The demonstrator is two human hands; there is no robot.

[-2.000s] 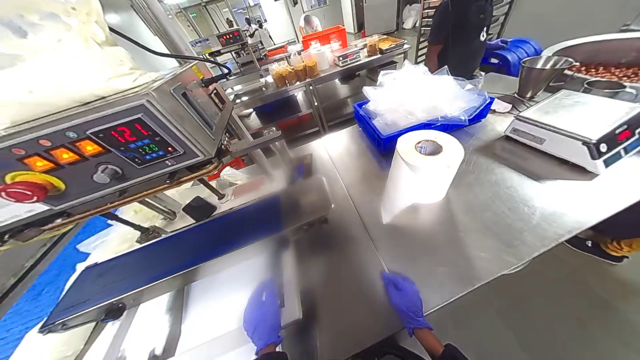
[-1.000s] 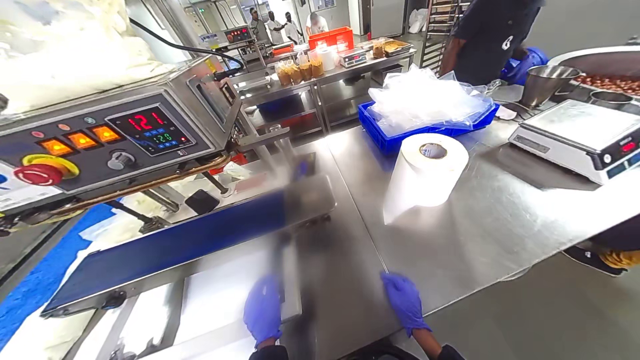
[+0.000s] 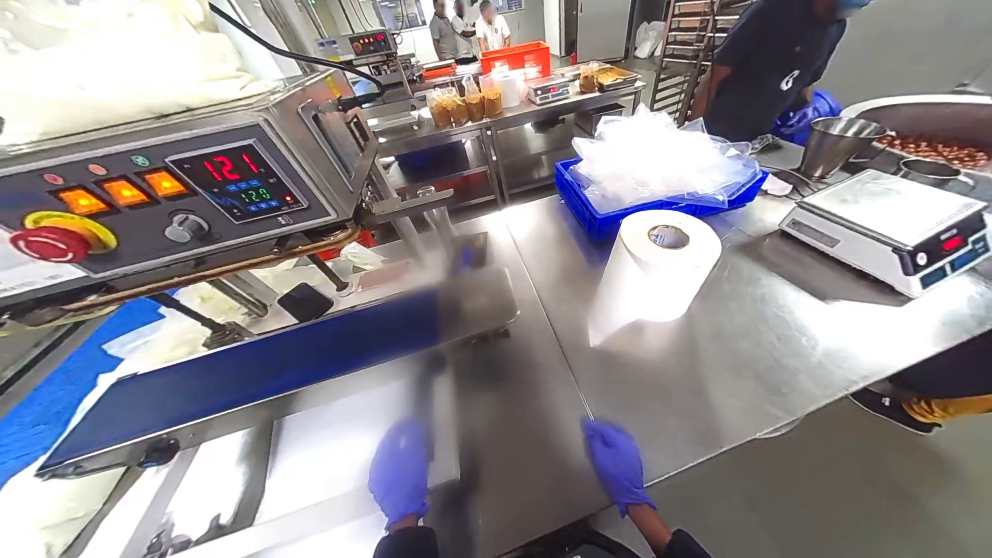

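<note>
My left hand, in a purple glove, is over the metal surface just in front of the blue conveyor belt; it looks blurred and its fingers cannot be made out. My right hand, gloved alike, rests at the near edge of the steel table, by the seam, with no object seen in it. Beyond it stands a large white roll with its loose end hanging down. Behind the roll, a blue crate holds a heap of clear plastic bags.
At the left is a sealing machine's control panel with a red stop button. A digital scale, a metal funnel and a large pan of brown pieces are at the right. A person in dark clothes stands behind the table.
The person in dark clothes behind the table has moved and now leans toward the right. Both my hands have stayed in about the same places.
</note>
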